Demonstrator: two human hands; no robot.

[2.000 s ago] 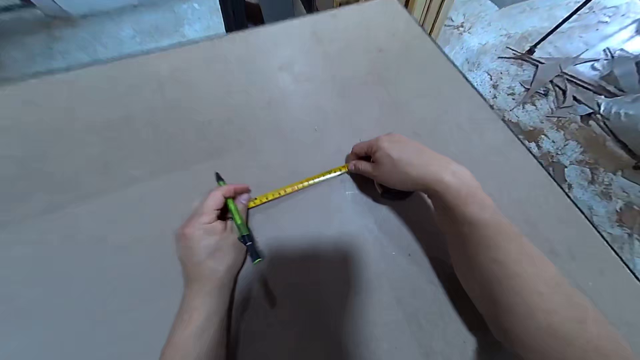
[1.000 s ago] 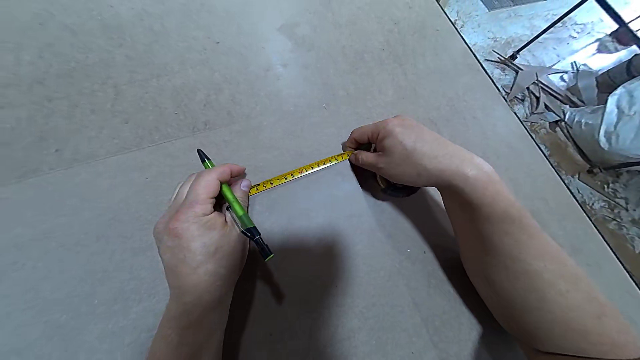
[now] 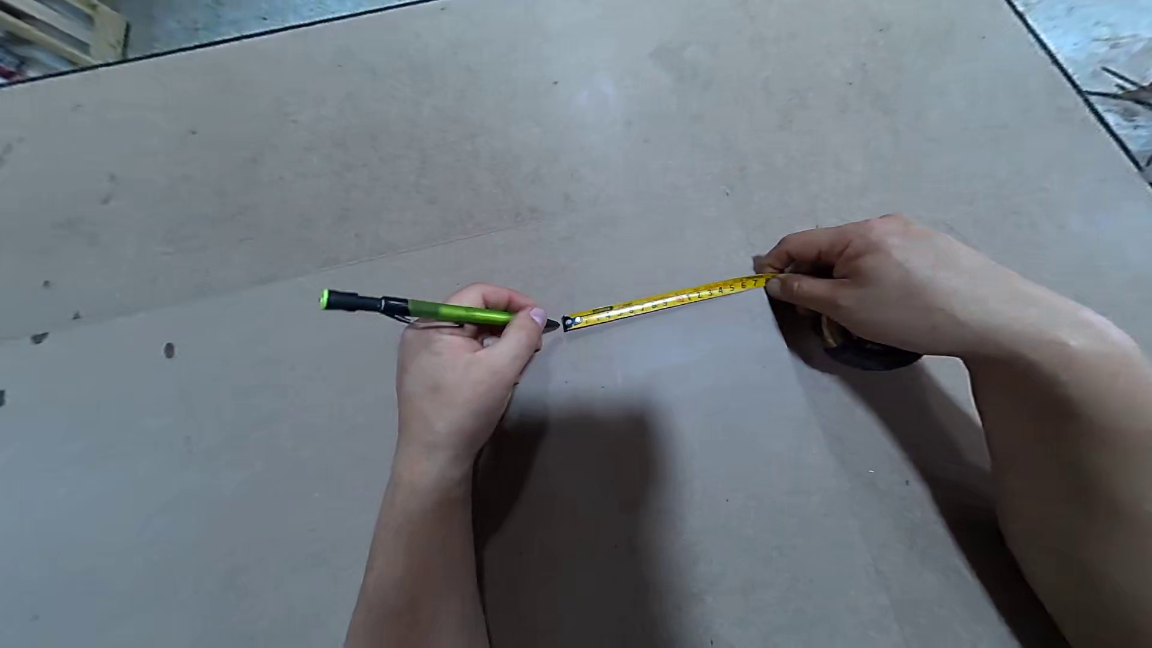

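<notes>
My left hand (image 3: 472, 369) grips a green and black mechanical pencil (image 3: 459, 314), its dark tip pointing right, close beside the hooked end of the yellow tape measure blade (image 3: 666, 301). The blade lies across a large grey-brown board (image 3: 270, 468) and rises slightly to the right. My right hand (image 3: 864, 279) pinches the blade between thumb and fingers at its right end. Under that palm shows part of the dark tape measure case (image 3: 871, 353); the rest of it is hidden by the hand.
Dark edges bound the board at the top left and top right. A pale wooden pallet or crate (image 3: 63, 27) stands past the top left corner. Scraps (image 3: 1129, 90) lie on the floor beyond the right edge. Small dark spots (image 3: 169, 350) mark the board at left.
My left hand has let go of the blade's end and turned the pencil, so its tip now points right at the hook. My right hand still pinches the blade. The view has shifted.
</notes>
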